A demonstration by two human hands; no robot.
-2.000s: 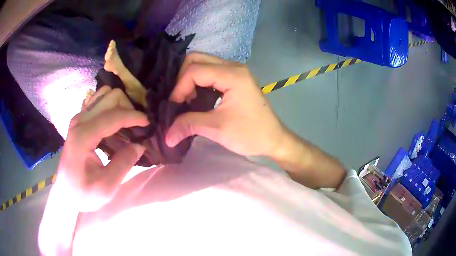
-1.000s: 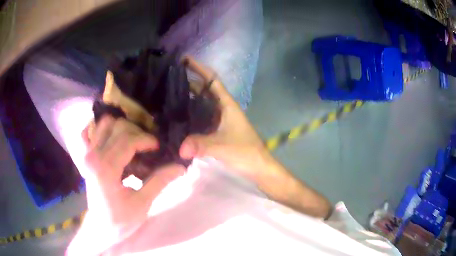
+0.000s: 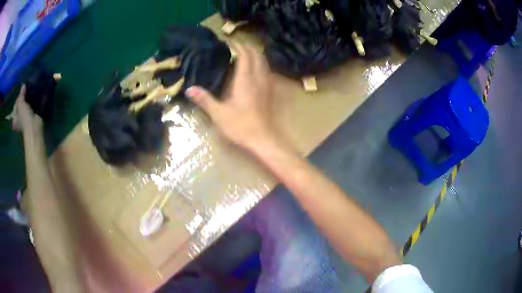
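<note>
Black jagged hair-like pieces with tan horn-like parts lie on the shiny brown table covering. One black piece (image 3: 197, 57) is beside my right hand (image 3: 220, 74), whose thumb and blurred fingers are spread at its right and lower edges; I see no clear grip. Another black piece (image 3: 123, 129) lies to its lower left, with tan horns (image 3: 154, 77) between the two. My left hand (image 3: 26, 109) is at the far left, partly hidden and small, around a dark piece (image 3: 41, 94) with a tan tip, over the green surface.
More black pieces (image 3: 309, 34) with tan tips crowd the far table side. A small white dish (image 3: 151, 222) with thin sticks lies near the front. A blue crate (image 3: 34, 34) is at upper left. A blue stool (image 3: 443, 129) stands on the grey floor right of the table.
The view has swung from my lap to the table. My hands, earlier together on one black piece, are now wide apart, the left far left and the right over the table.
</note>
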